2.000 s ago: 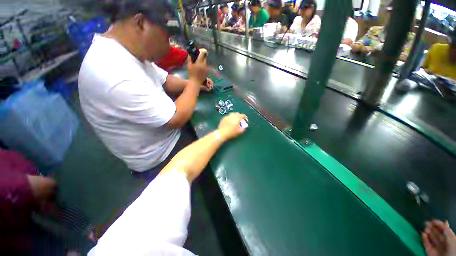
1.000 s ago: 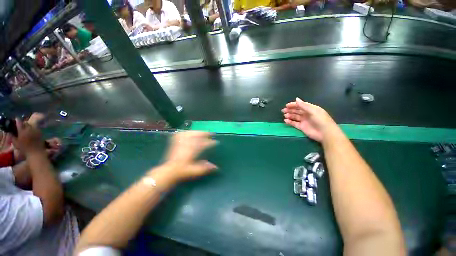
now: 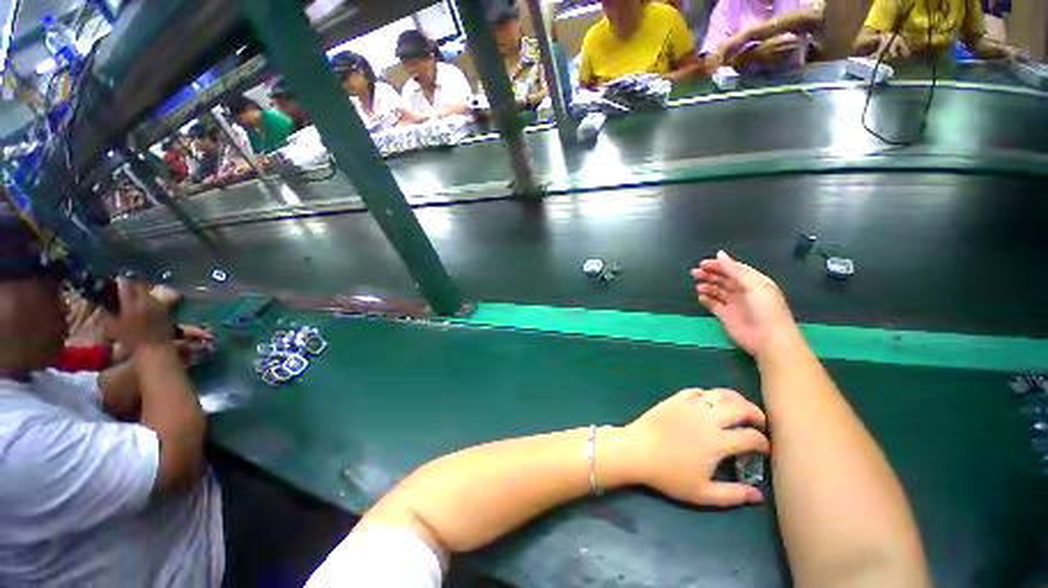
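My left hand (image 3: 695,446) is palm down on the green bench at the lower right centre, fingers curled over the small silvery units. One silvery unit (image 3: 750,466) shows between its thumb and fingers; the rest of the pile is hidden, and whether the hand grips anything cannot be seen. My right hand (image 3: 745,303) is raised over the bright green edge strip, fingers apart, nothing visible in it. My right forearm runs close beside my left fingertips.
A pile of ring-like frames (image 3: 289,355) lies on the bench at the left, near a seated neighbour's arms. Scattered units (image 3: 839,267) lie on the dark conveyor belt (image 3: 529,247). A green post (image 3: 368,172) rises at the bench edge. More small parts (image 3: 1029,385) are at the far right.
My left hand has gone from the far-left frames to the right and now covers the silvery pile. My right hand came into view and stays open above the edge strip. The view has turned right.
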